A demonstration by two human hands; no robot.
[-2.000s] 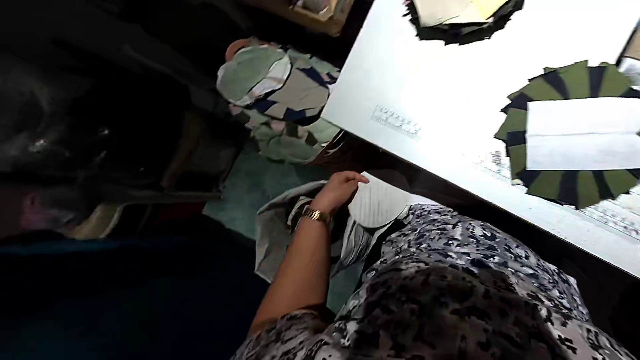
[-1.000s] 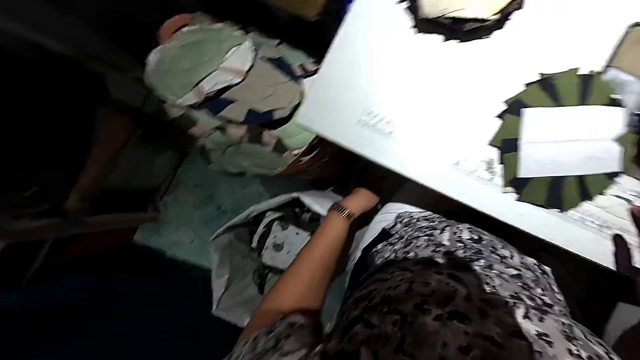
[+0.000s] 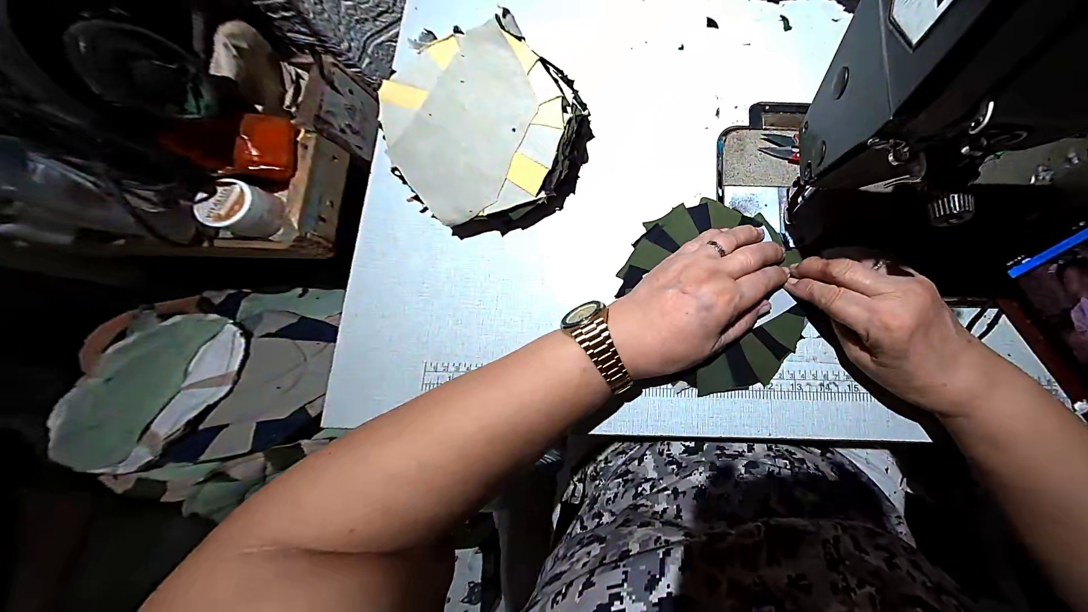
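Note:
A round patchwork fabric piece [image 3: 748, 361] of green and dark wedges lies on the white sewing table [image 3: 476, 408], at the sewing machine [image 3: 901, 93]. My left hand [image 3: 693, 302] rests flat on its top, fingers together and pointing right, with a gold watch [image 3: 595, 340] on the wrist. Thumb and forefinger of my right hand [image 3: 884, 323] pinch the right edge of the fabric piece beside the left fingertips. A white patch shows partly under the left fingers. The needle area is mostly hidden behind the machine head and my hands.
A stack of round pale and yellow fabric pieces [image 3: 472, 127] lies at the table's upper left. Small red-handled snips [image 3: 780, 149] lie by the machine. Left of the table are a pile of fabric rounds [image 3: 144, 391], a wooden box [image 3: 319, 187] and a white tub [image 3: 238, 208].
My left hand has come up from below the table edge onto the green and dark round. Both hands are now at the sewing machine. The view has shifted to the right.

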